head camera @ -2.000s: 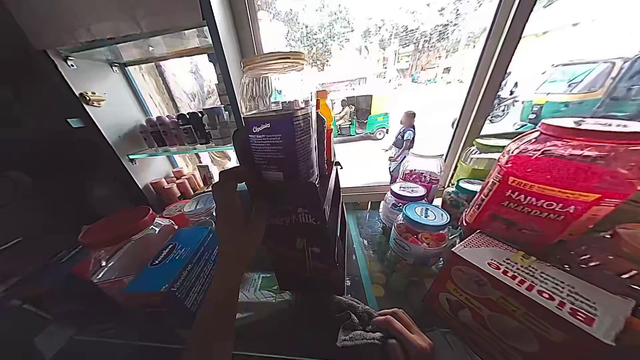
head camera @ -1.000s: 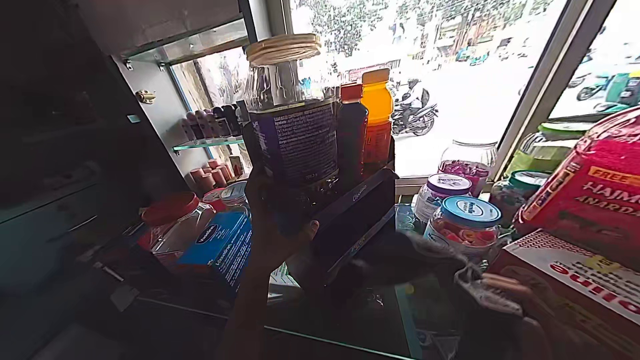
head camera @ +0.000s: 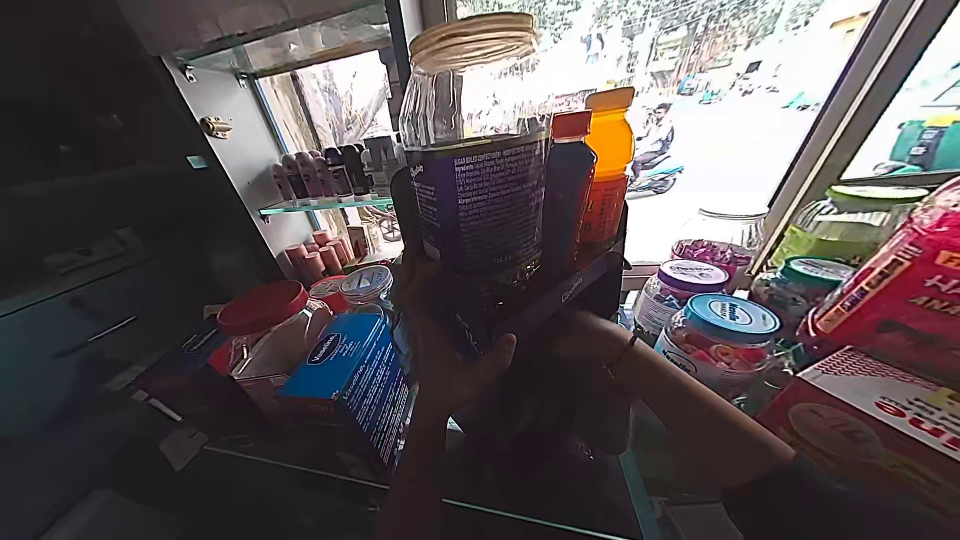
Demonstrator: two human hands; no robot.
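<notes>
A clear plastic candy jar (head camera: 480, 180) with a pale lid and purple label stands in a dark display stand (head camera: 566, 300) at the middle of the view. Behind it to the right are a dark bottle with a red cap (head camera: 568, 187) and an orange drink bottle (head camera: 607, 165). My left hand (head camera: 457, 360) grips the lower left side of the stand, thumb across its front. My right hand (head camera: 589, 349) is at the stand's right side below the front edge; its fingers are in deep shadow. A dark cloth-like shape hangs beneath that hand.
A blue Vaseline box (head camera: 349, 382) and a red-lidded jar (head camera: 266, 326) stand at left. Candy jars (head camera: 720, 337) and a red and white carton (head camera: 862, 427) are at right. Glass shelves (head camera: 330, 204) hold roll-on bottles. The glass counter's edge (head camera: 540, 517) runs below.
My right hand has moved from low at the right, where it held a cloth, up to the stand's right side. The stand has turned, showing the two bottles behind the jar. The view is closer.
</notes>
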